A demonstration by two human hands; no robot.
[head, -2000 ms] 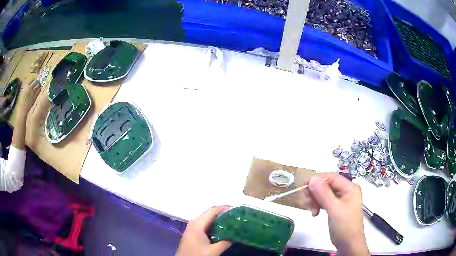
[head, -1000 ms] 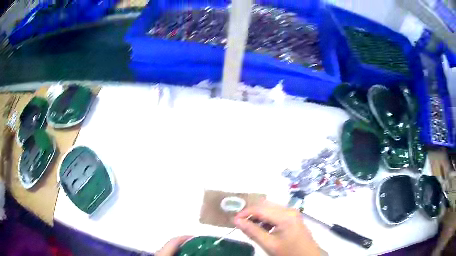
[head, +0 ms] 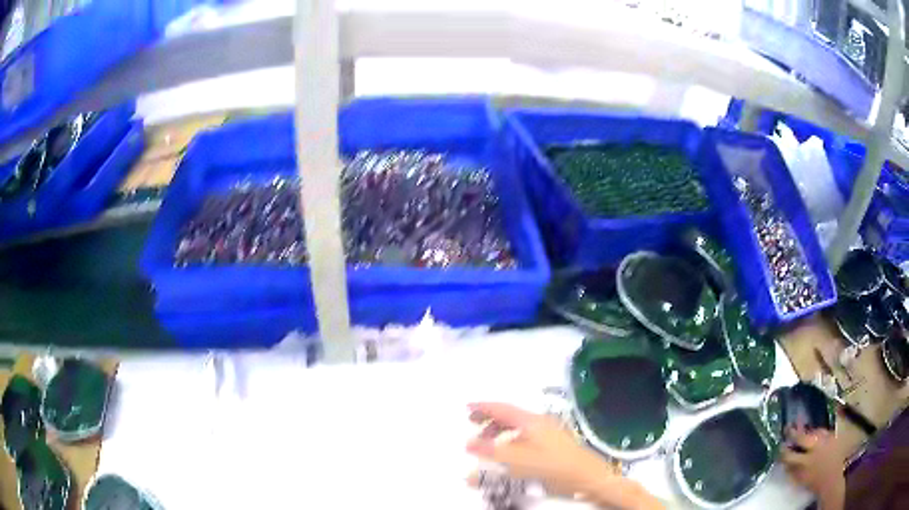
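Note:
My right hand (head: 533, 453) is in the lower middle right, blurred, fingers pointing left. It is over the loose pile of small silver badges (head: 506, 490), which shows partly below it. Whether it holds anything is unclear. My left hand is out of the picture. Glossy dark green shells with pale rims (head: 620, 394) lie stacked just right of my hand, and another shell (head: 725, 455) lies flat nearer the bottom edge. The glue cup, brown board and hammer are not in view.
Behind the white bench (head: 299, 438) stand a blue bin of jumbled parts (head: 349, 299), a tray of green parts (head: 628, 184), a narrow blue bin (head: 777, 239) and a pale post (head: 321, 179). Shells (head: 75, 398) lie far left. Another person's hand (head: 817, 463) is at right.
The view has swung up and right. My right hand has moved from the glue cup to the badge pile. My left hand and the shell it held have left the picture.

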